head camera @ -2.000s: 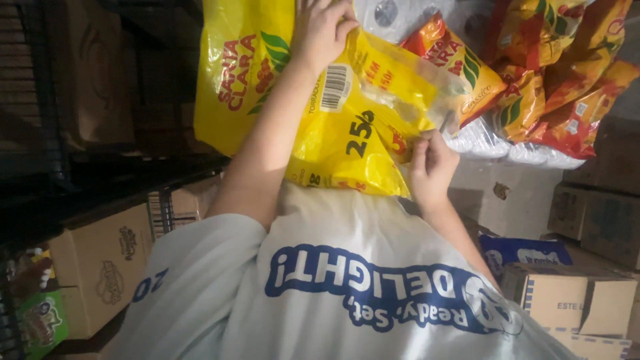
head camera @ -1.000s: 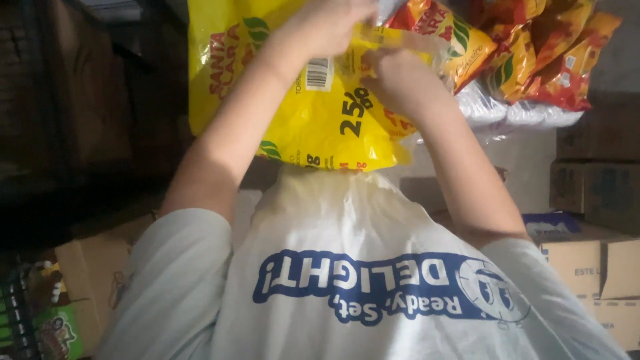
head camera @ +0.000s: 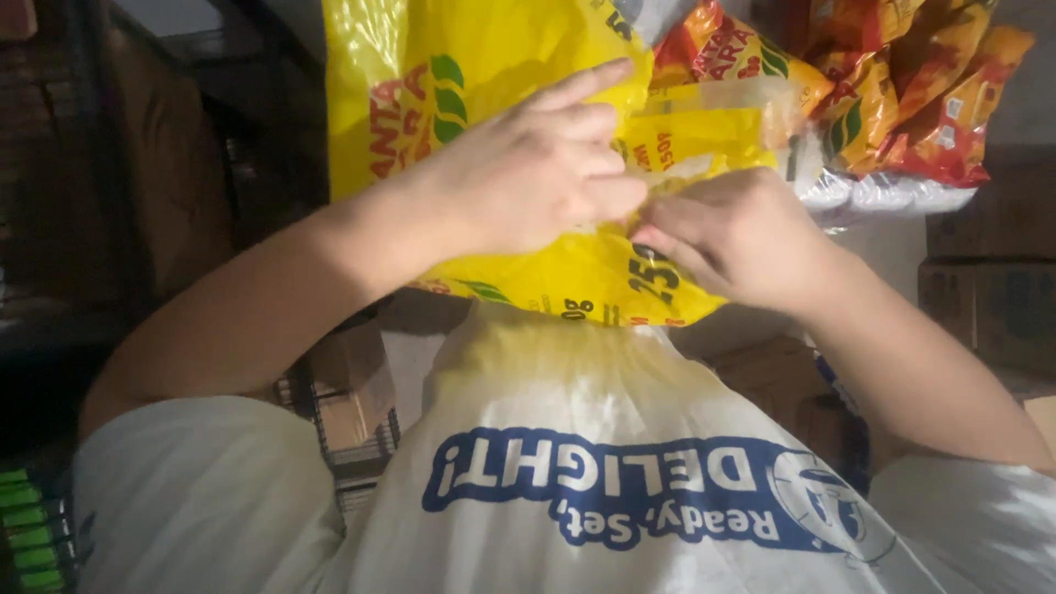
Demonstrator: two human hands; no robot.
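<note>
A large yellow plastic packaging bag (head camera: 511, 280) with printed writing spreads across the front of my chest. Over its middle lies my left hand (head camera: 544, 173), its thumb and a finger meeting at the plastic and its other fingers partly extended. Close against it, my right hand (head camera: 726, 231) pinches the same bag with curled fingers. The fingertips of both hands nearly meet at a bunched part of the film. Whether anything is inside the bag there is hidden. Just beyond the bag, a red and orange snack-like packet (head camera: 734, 54) lies at the upper right.
More red and orange packets (head camera: 949, 107) are heaped at the upper right, on plastic-wrapped white rolls (head camera: 887, 196). Cardboard boxes (head camera: 990, 305) stand at the right. Dark shelving with cartons (head camera: 165, 148) runs along the left, and green packages (head camera: 29, 528) show at the lower left.
My left hand has come down from the bag's upper part to its middle, beside my right hand. My right hand has moved inward from the bag's right edge.
</note>
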